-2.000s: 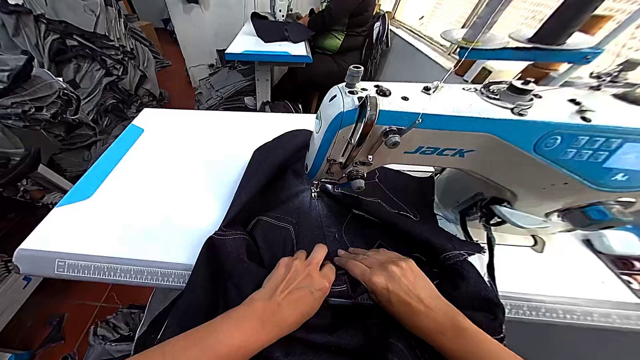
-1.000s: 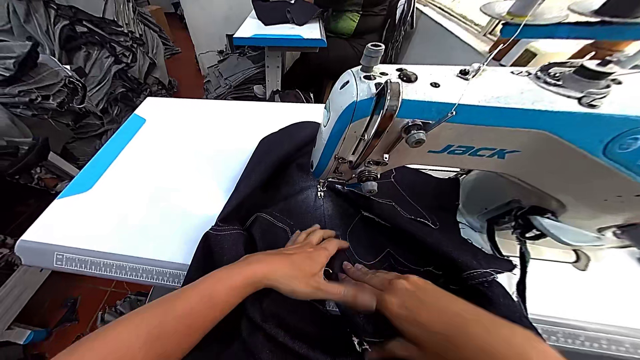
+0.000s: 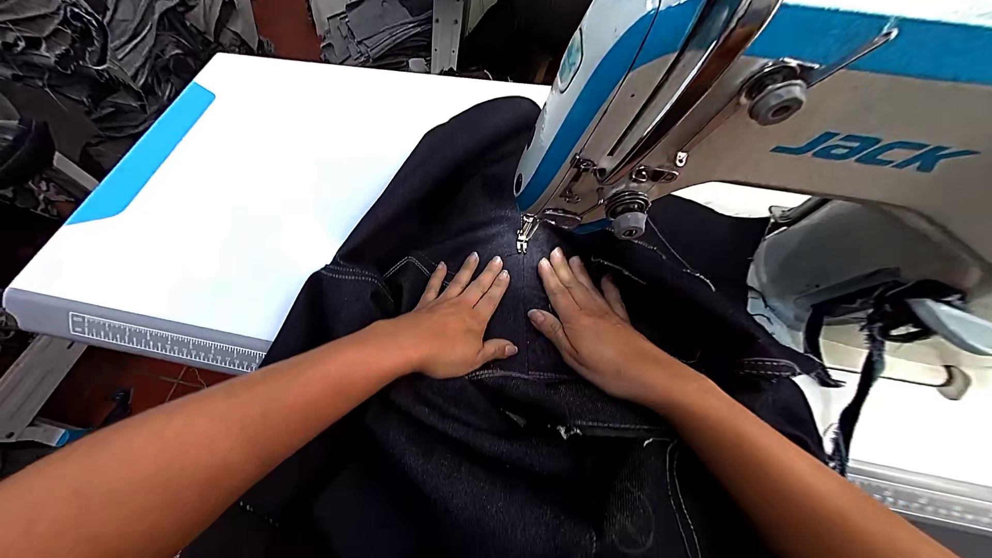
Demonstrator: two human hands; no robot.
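Dark denim fabric (image 3: 465, 434) with light stitching lies spread over the sewing table, partly under the head of a Jack sewing machine (image 3: 868, 116). Its presser foot (image 3: 523, 236) stands on the cloth at the top of a lengthwise seam. My left hand (image 3: 461, 322) lies flat on the denim left of that seam, fingers spread. On the other side my right hand (image 3: 589, 322) rests flat as well, its fingertips just below and right of the foot. Neither hand grips the cloth. The needle tip cannot be made out.
The white tabletop (image 3: 256, 178) extends to the left, with a ruler strip (image 3: 167, 341) along its front edge. Dark cloth strips (image 3: 860, 349) hang from a lever at the right of the machine. Heaped grey and black fabric (image 3: 116, 62) lies beyond the table at upper left.
My hands have moved apart and up the cloth toward the presser foot, and now lie flat at either side of the seam. The view has come closer to the machine.
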